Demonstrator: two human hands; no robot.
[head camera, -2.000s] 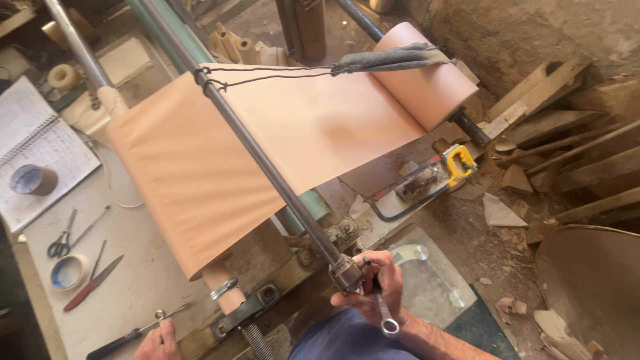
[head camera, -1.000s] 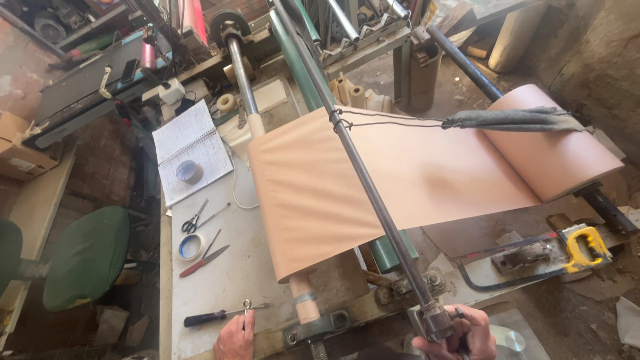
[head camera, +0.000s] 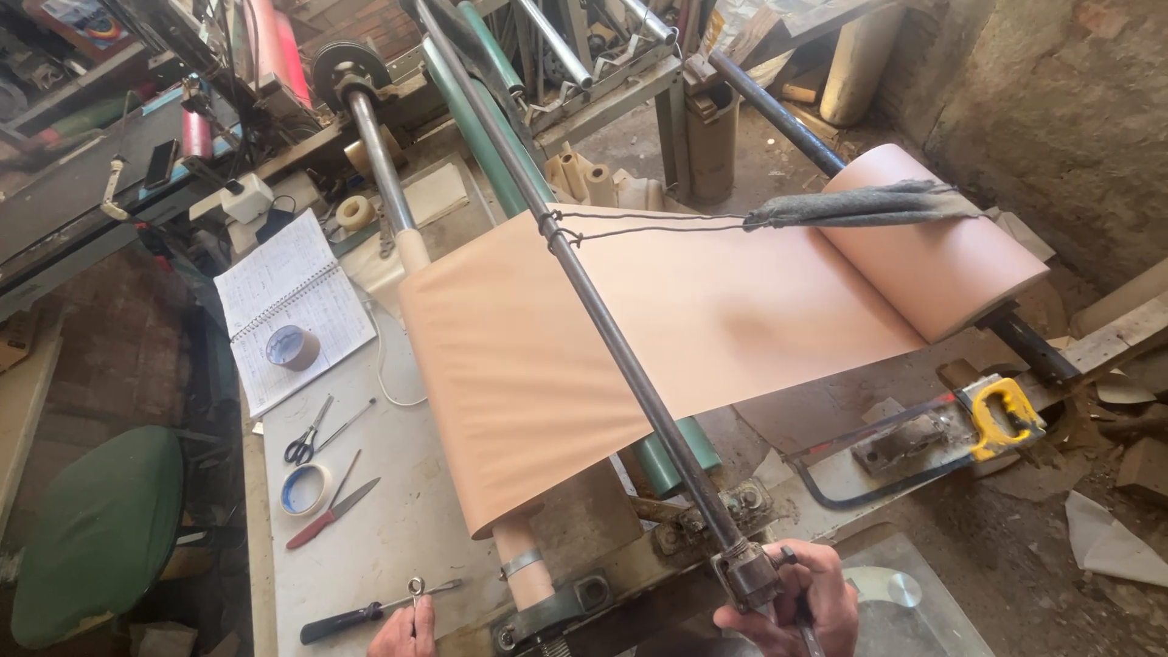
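Observation:
My right hand (head camera: 812, 598) grips a wrench (head camera: 807, 630) beside the metal end fitting (head camera: 748, 577) of a long steel bar (head camera: 611, 333). The bar crosses above a wide sheet of pinkish paper or film (head camera: 730, 310), which runs from a large roll (head camera: 940, 242) to a narrower core (head camera: 525, 557). A grey cloth (head camera: 849, 207) tied to the bar by cords lies over the large roll. My left hand (head camera: 406, 631), at the bottom edge, holds a small ring-ended metal tool (head camera: 416, 587) upright between the fingers, next to a screwdriver (head camera: 342, 623) on the table.
Scissors (head camera: 301, 447), a tape roll (head camera: 306, 490) and a red-handled knife (head camera: 333, 514) lie on the white table (head camera: 319, 575). A spiral notebook (head camera: 292, 301) holds another tape roll (head camera: 292, 348). A yellow-handled hacksaw (head camera: 1001, 415) lies at right, a green chair (head camera: 100, 547) stands at left.
The view has swung towards the left, bringing the green chair and the back of the machine into sight. Both hands stay near the same tools; the ring end of the wrench no longer shows by my right hand.

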